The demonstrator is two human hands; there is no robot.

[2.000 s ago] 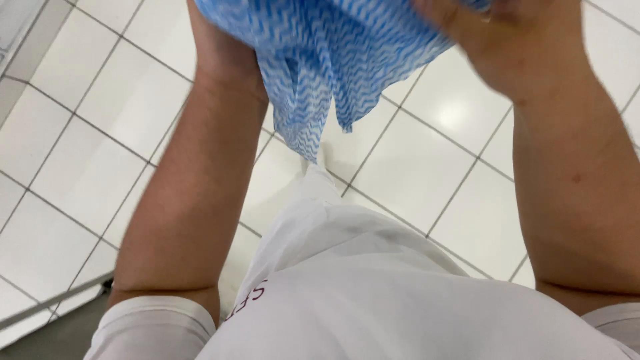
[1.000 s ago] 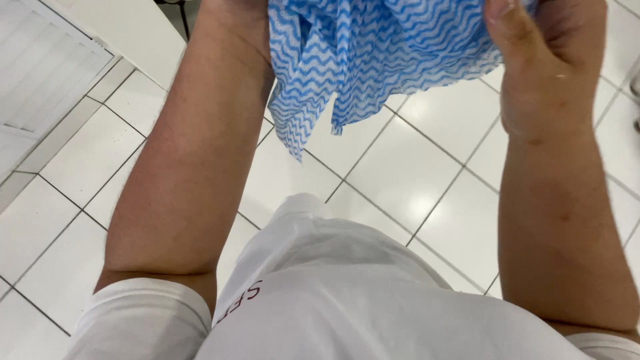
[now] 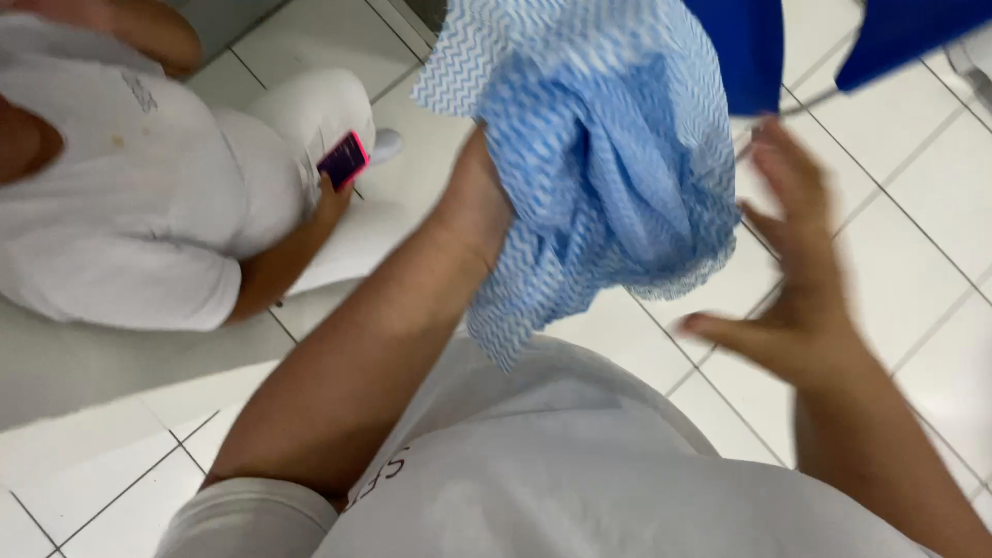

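A blue-and-white wavy-patterned cleaning cloth (image 3: 597, 170) hangs bunched in front of my body. My left hand (image 3: 496, 194) is mostly under the cloth, which drapes over it; the wrist shows and the fingers are hidden. To the right of the cloth, my right hand (image 3: 790, 263) is open, slightly blurred, with thumb and fingers apart and nothing in it.
At the left sits a person in white clothes (image 3: 155, 178), holding a phone with a pink edge (image 3: 343, 160). Blue chair seats (image 3: 740, 54) are at the top right. White floor tiles (image 3: 914, 232) lie below, and part of a shoe shows at the far right edge.
My right hand has come off the cloth and moved to its right. The cloth now hangs over my left hand. The view has turned, bringing in the person and the blue seats.
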